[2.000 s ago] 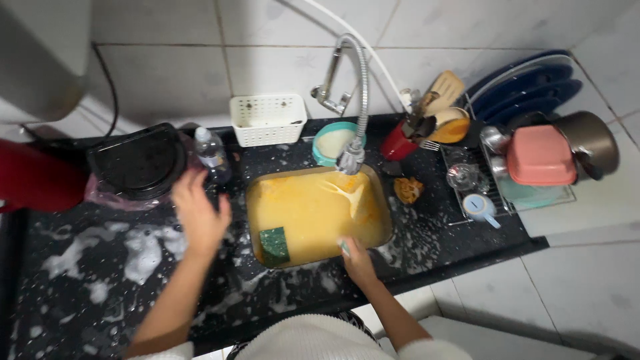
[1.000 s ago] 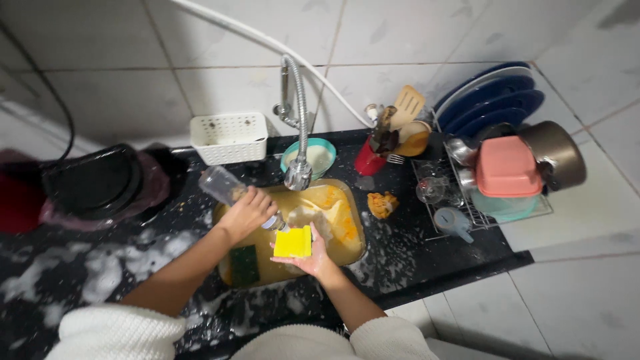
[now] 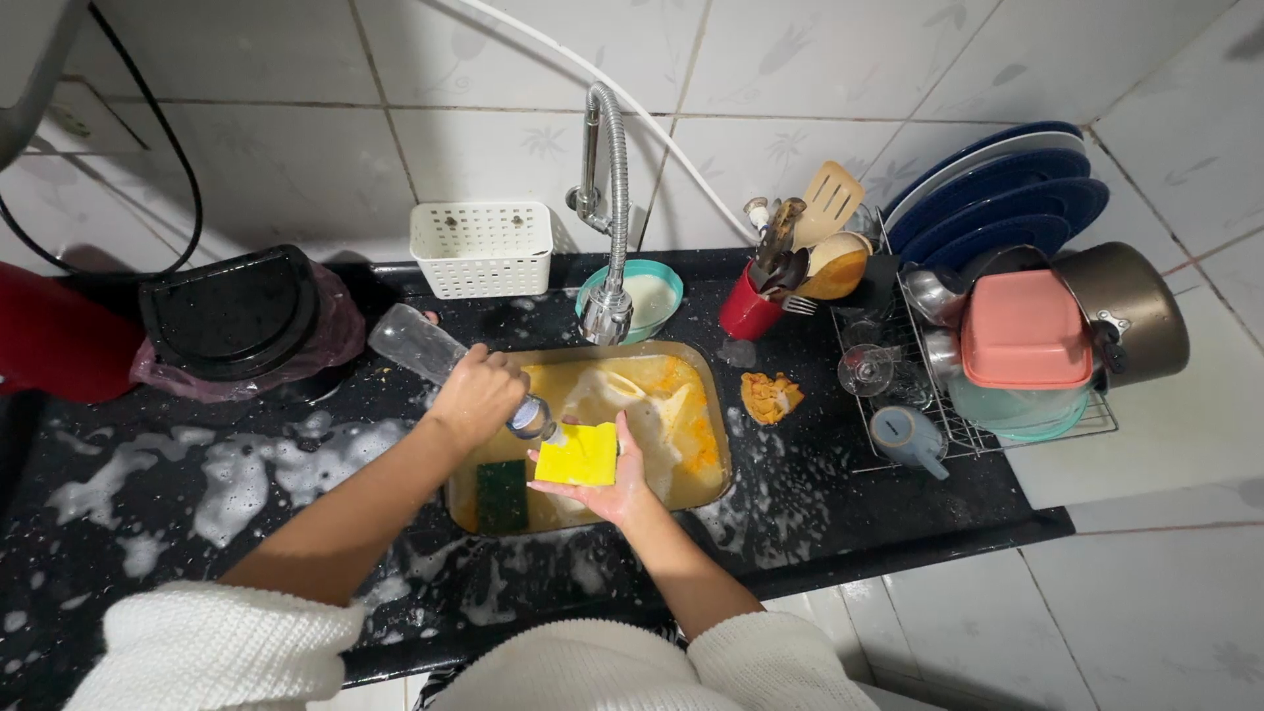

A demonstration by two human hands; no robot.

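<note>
My left hand (image 3: 481, 398) grips a clear plastic bottle (image 3: 413, 341), tipped so that its mouth meets a yellow sponge (image 3: 577, 455). That sponge lies yellow side up in my right hand (image 3: 624, 474), palm up with the fingers around its edge. Both hands are over a sink basin (image 3: 723, 434) full of cloudy yellowish water. A dark green scouring pad (image 3: 502, 496) lies at the basin's near left corner. Orange bits and pale shapes show in the water; what they are I cannot tell. Above the basin's back edge hangs the faucet's spray head (image 3: 605, 314).
Behind the basin are a white perforated basket (image 3: 481, 252), a teal bowl (image 3: 654, 301) and a red utensil holder (image 3: 749, 308). A crumpled orange-yellow cloth or scrap (image 3: 770, 397) lies right of it. The dish rack (image 3: 973, 434) is at right, a black-lidded bin (image 3: 232, 311) at left. Suds spot the black counter.
Two seconds ago my left hand was beside the upright bottle, left of the basin; it now holds it tilted over the basin. My right hand came up from the basin's front edge with the yellow sponge.
</note>
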